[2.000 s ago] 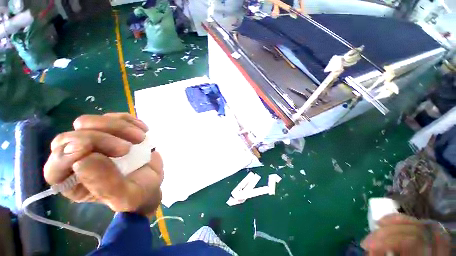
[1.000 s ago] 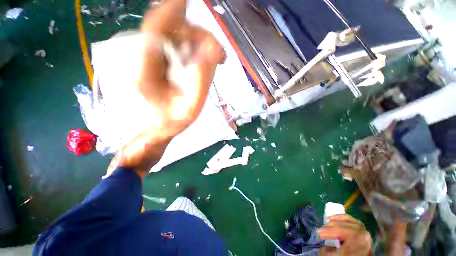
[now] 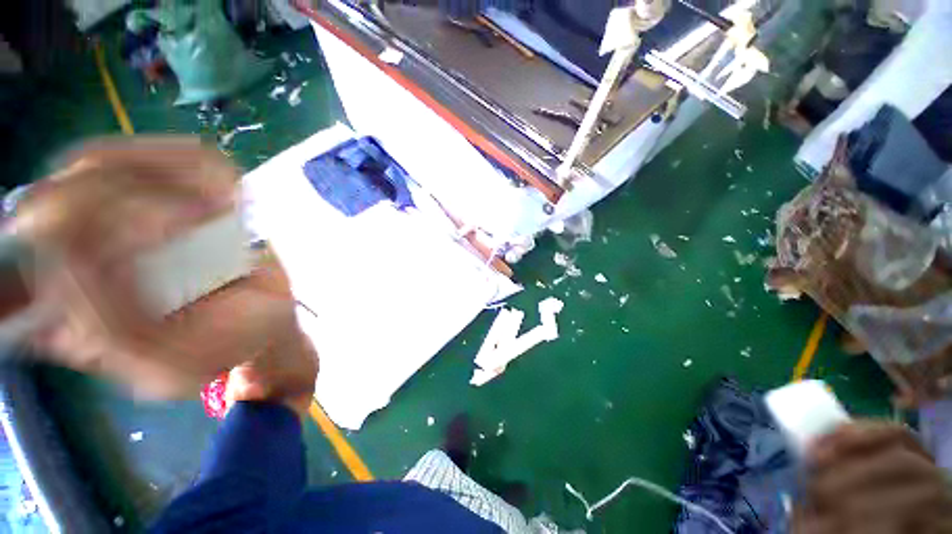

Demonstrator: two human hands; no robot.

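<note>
My left hand (image 3: 167, 271), motion-blurred at the left, is closed around a white plug adapter (image 3: 200, 269). Its navy sleeve shows below. My right hand (image 3: 875, 482), blurred and partly cut off at the lower right, holds another white adapter block (image 3: 807, 410), which sticks up past its fingers. A thin white cord (image 3: 649, 483) hangs in a loose curve at the bottom, left of my right hand. Its far ends are cut off or unclear.
A white sheet (image 3: 365, 302) lies on the green floor with a folded navy cloth (image 3: 358, 175) on it. The table (image 3: 418, 89) with rails stands at top centre, scissors (image 3: 558, 115) on it. White offcuts (image 3: 514, 339), a dark plastic bag (image 3: 731, 448) and a brown heap (image 3: 835, 235) lie around.
My left hand has moved down and left from in front of the white sheet, uncovering the folded navy cloth. My right hand with its block sits further right. The view has shifted too.
</note>
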